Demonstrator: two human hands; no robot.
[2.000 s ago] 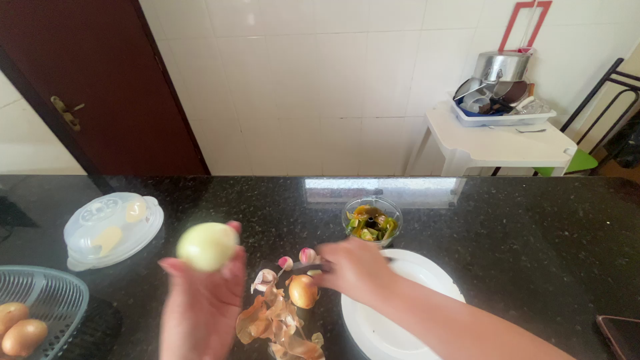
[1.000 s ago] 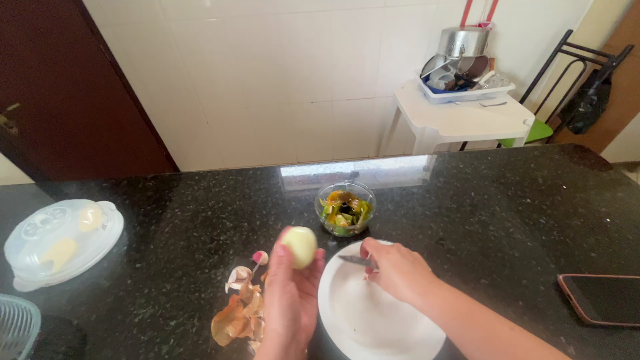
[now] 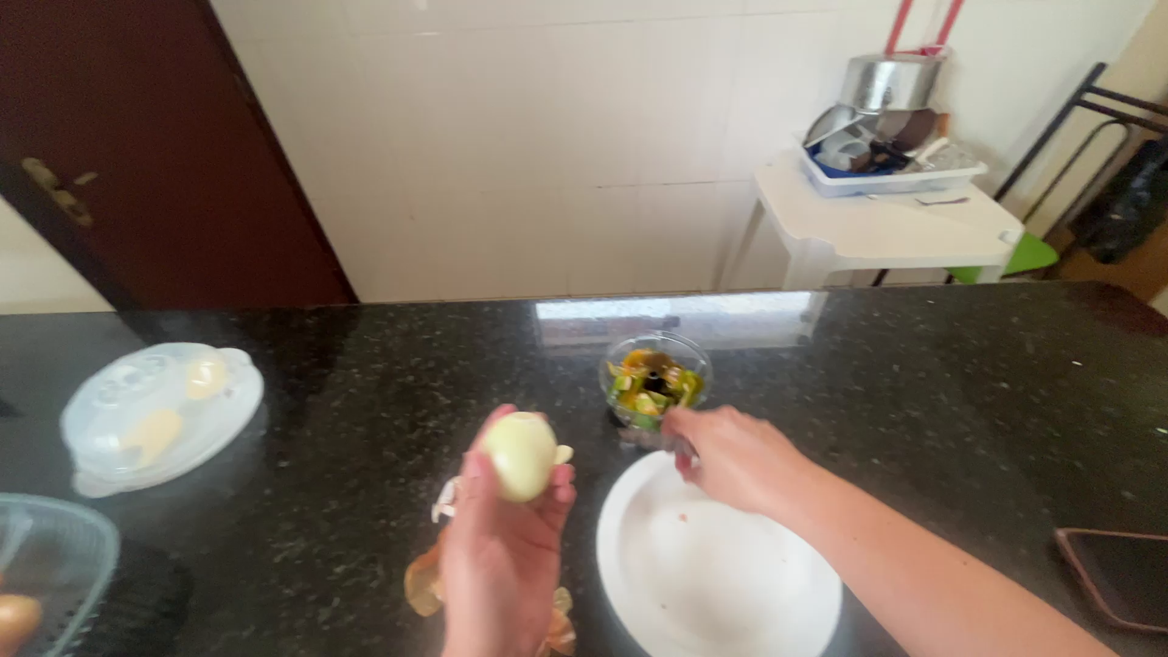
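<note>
A peeled onion (image 3: 520, 456) rests in my left hand (image 3: 506, 538), held above the counter, and something small and pale shows by its fingers. My right hand (image 3: 730, 456) is over the far rim of a white plate (image 3: 721, 575), close to a clear bowl (image 3: 655, 379) of cut green and orange vegetables. Its fingertips are drawn together; a dark bit shows at them, too blurred to name. Onion skins (image 3: 424, 579) and a piece of garlic (image 3: 445, 500) lie partly hidden behind my left hand.
On the dark granite counter (image 3: 319, 529), a lidded plastic container (image 3: 164, 415) and a basket with eggs (image 3: 55, 547) sit left; a phone (image 3: 1122, 575) lies right. Beyond, a white table (image 3: 894, 219) holds a dish tray (image 3: 899, 178) with a metal pot (image 3: 890, 82).
My right hand has moved from over the plate to its far rim beside the bowl. The knife seen in it earlier no longer shows clearly. The onion stays in my left hand.
</note>
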